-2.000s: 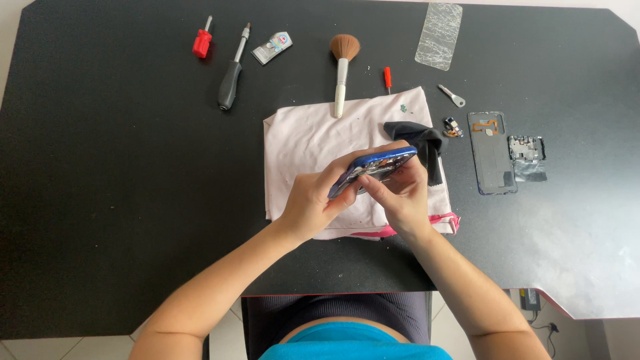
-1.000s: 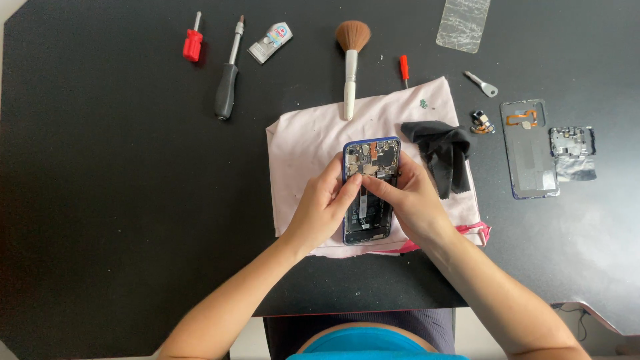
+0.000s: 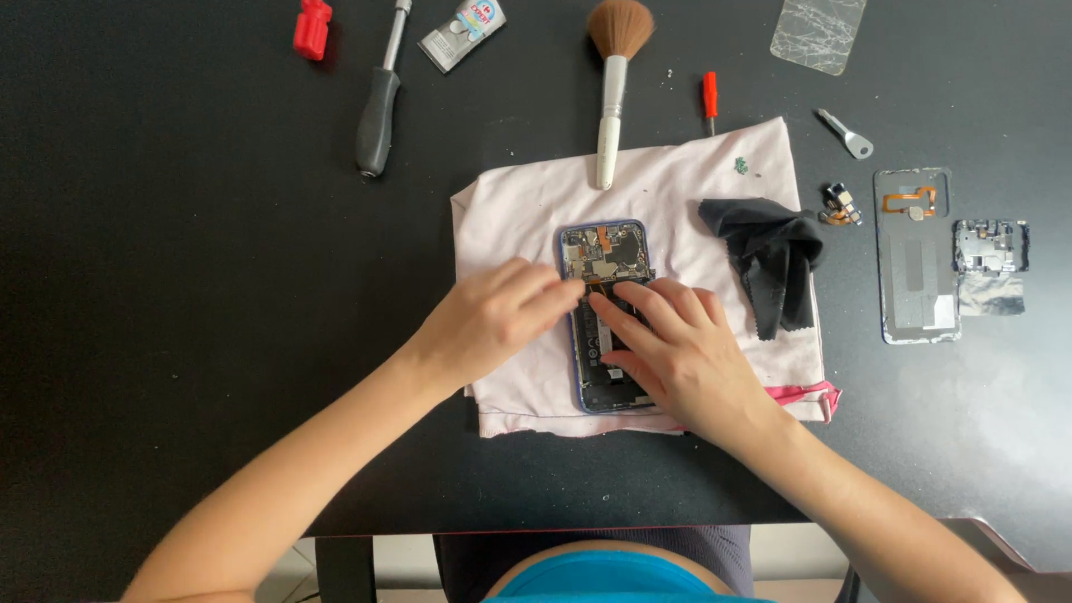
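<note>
An opened smartphone [image 3: 596,368] with a blue frame lies face down on a folded pale pink cloth [image 3: 511,226], its circuit board showing at the top and its black battery below. My left hand [image 3: 502,318] is at the phone's left edge, fingertips bunched together near the seam between board and battery; whether something small is pinched there cannot be told. My right hand [image 3: 678,343] rests spread over the battery's right side, fingertips on the phone. A black microfibre cloth [image 3: 770,260] lies crumpled right of the phone.
Beyond the cloth lie a red-handled tool [image 3: 312,32], a black-handled screwdriver [image 3: 379,117], a tube [image 3: 462,33], a makeup brush [image 3: 613,92], a small red screwdriver [image 3: 710,96] and a cracked glass sheet [image 3: 818,33]. Rightward are a metal key-like tool [image 3: 846,134], small camera parts [image 3: 841,206], a phone back cover [image 3: 917,268] and a shielding part [image 3: 992,247].
The phone was held tilted up in both hands, then upright between them; now it lies on the pink cloth. My left hand has moved off to its left edge, and my right hand has spread over it.
</note>
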